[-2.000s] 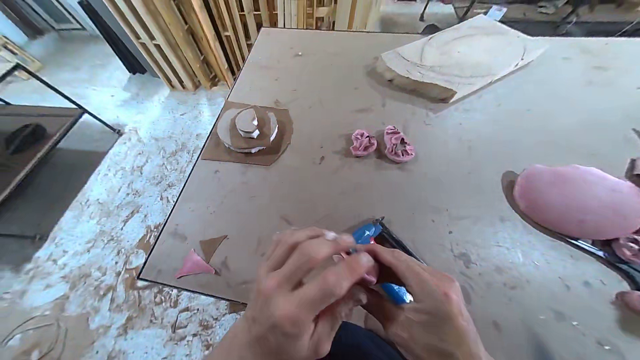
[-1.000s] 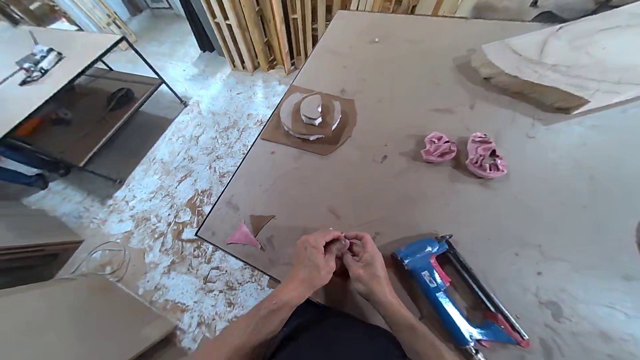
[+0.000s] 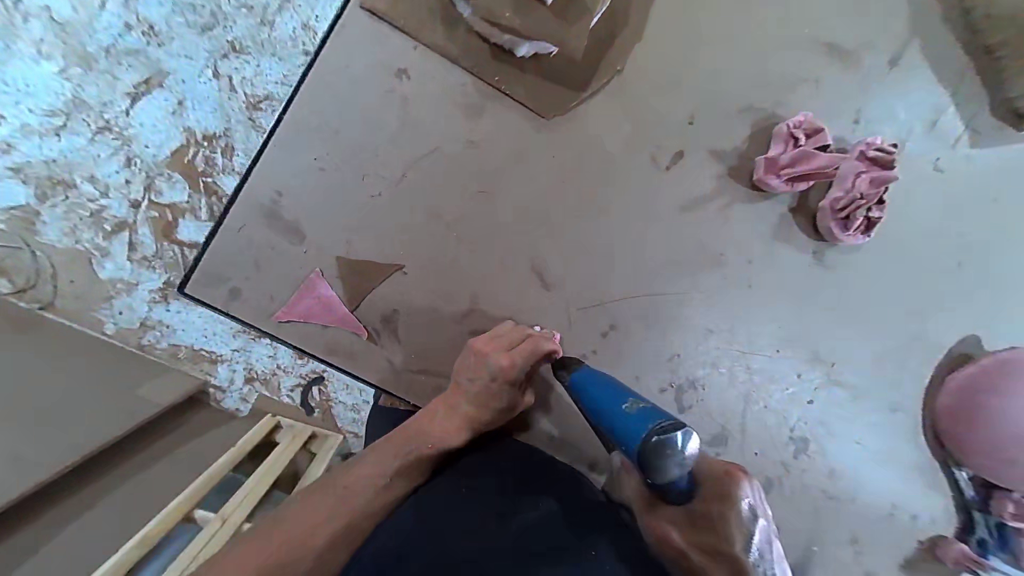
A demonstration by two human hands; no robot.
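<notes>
My right hand (image 3: 696,512) grips a blue pneumatic staple gun (image 3: 624,412), its dark nose pointing up and left. That nose meets a small piece of pink fabric (image 3: 552,336), which my left hand (image 3: 500,372) pinches; most of the piece is hidden by my fingers. To the left of my left hand, a pink triangular scrap (image 3: 322,306) lies against a brown triangular scrap (image 3: 366,280). Two gathered pink fabric pieces (image 3: 854,192) sit close together at the upper right of the tabletop.
The tabletop's dark edge (image 3: 264,144) runs down the left, above a littered floor (image 3: 96,120). A brown board (image 3: 552,88) with white-edged pieces lies at the top. A rounded pink piece (image 3: 984,416) is at the right. A wooden frame (image 3: 248,488) stands lower left.
The staple gun, lying on the table one second ago, is now in my right hand, with its nose at the small pink piece. My left hand still pinches. The view has moved closer to the table.
</notes>
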